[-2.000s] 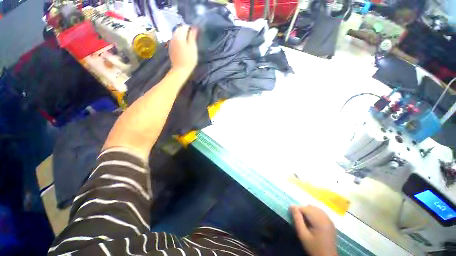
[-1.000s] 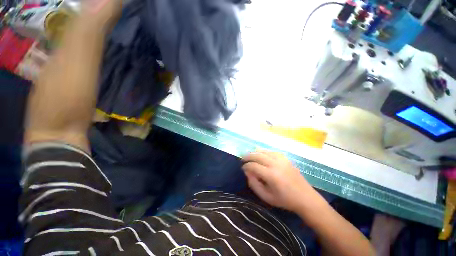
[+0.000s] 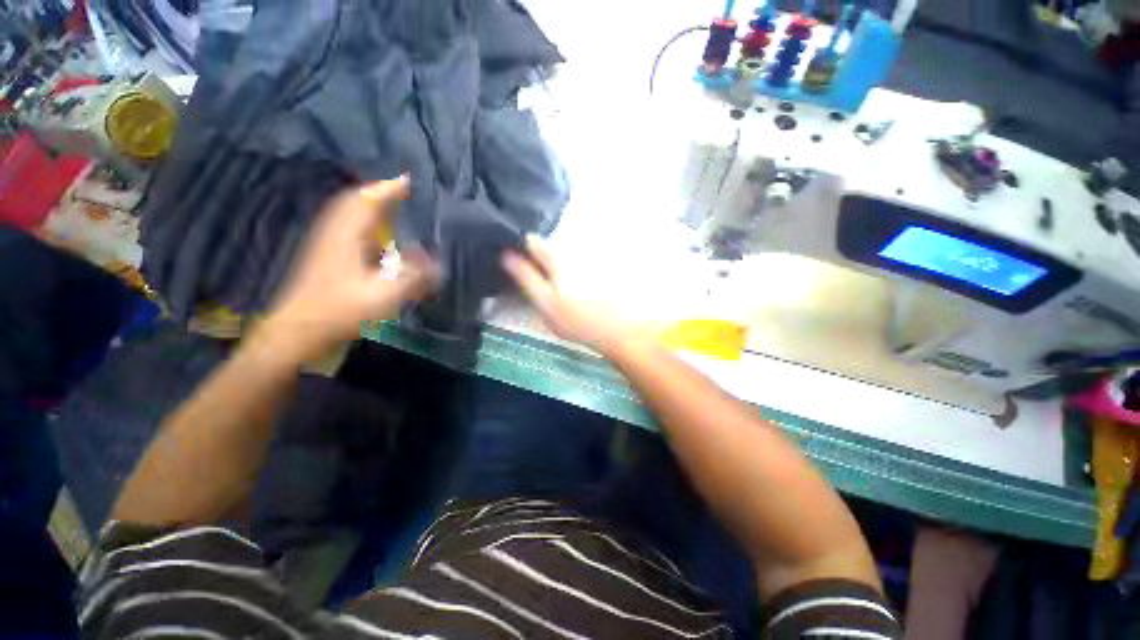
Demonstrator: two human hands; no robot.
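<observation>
A dark grey garment (image 3: pixel 463 138) lies in loose folds on the left of the white table, its near end hanging over the green front edge. My left hand (image 3: pixel 356 269) is over the garment's near part, thumb and fingers apart, slightly blurred. My right hand (image 3: pixel 550 294) is at the garment's right side near the table edge, its fingertips against or just beside the cloth; the contact is unclear. The sewing machine (image 3: pixel 800 200) stands to the right with a lit blue display (image 3: pixel 963 260). No cloth is seen under its needle.
A yellow strip (image 3: pixel 709 338) lies on the bed near the needle. The green measuring edge (image 3: pixel 800 438) runs along the front. Thread spools (image 3: pixel 790 53) stand in a blue holder behind the machine head. A second machine with a yellow wheel (image 3: pixel 140 123) and red cloth are at the left.
The view has shifted right. My left hand has come back from the far left towards the front edge. My right hand has moved from the table edge to the garment, which is now spread nearer to me.
</observation>
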